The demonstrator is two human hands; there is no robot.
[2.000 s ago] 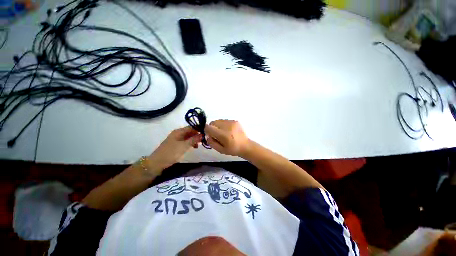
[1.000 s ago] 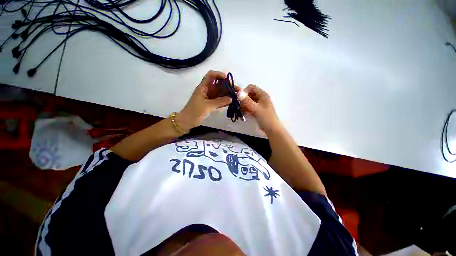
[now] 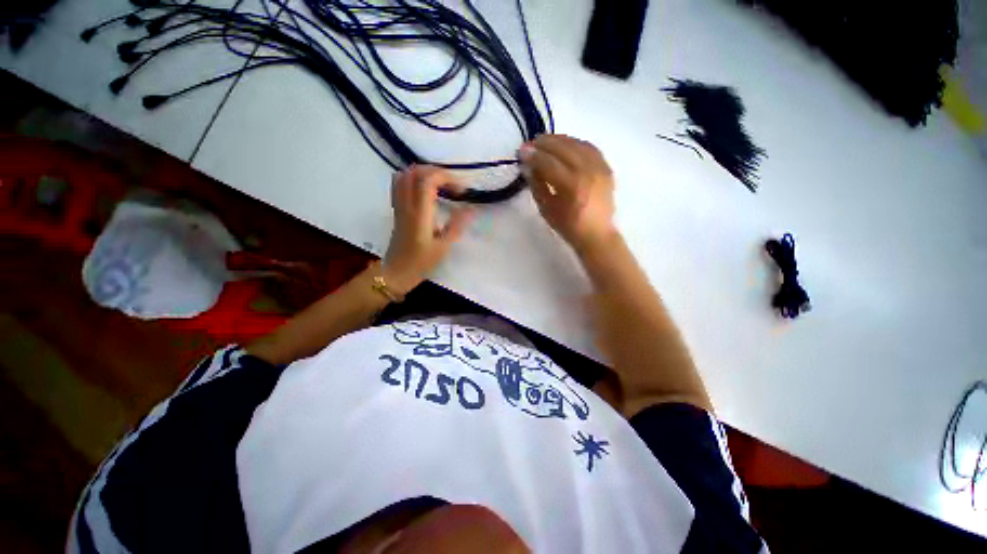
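Long black loose cables (image 3: 433,65) lie in wide loops on the white table at the upper left, with dark plug ends fanned out at the far left. My right hand (image 3: 570,186) pinches a cable at the right side of the loops. My left hand (image 3: 424,220) is at the near bend of the loops, its thumb apart from its fingers, which touch the cables; whether it grips one is unclear. A finished tied bundle (image 3: 788,277) lies alone on the table to the right of my hands.
A mobile phone (image 3: 615,37) and a pile of twist ties (image 3: 716,124) lie beyond my hands. A large black heap (image 3: 866,43) is at the far right edge. A loose cable ring (image 3: 957,442) lies at the right. A white covered stool (image 3: 157,261) stands below the table at left.
The small bundle has left my hands and now lies on the table at the right. Both hands have moved to the loose cables. The view has turned.
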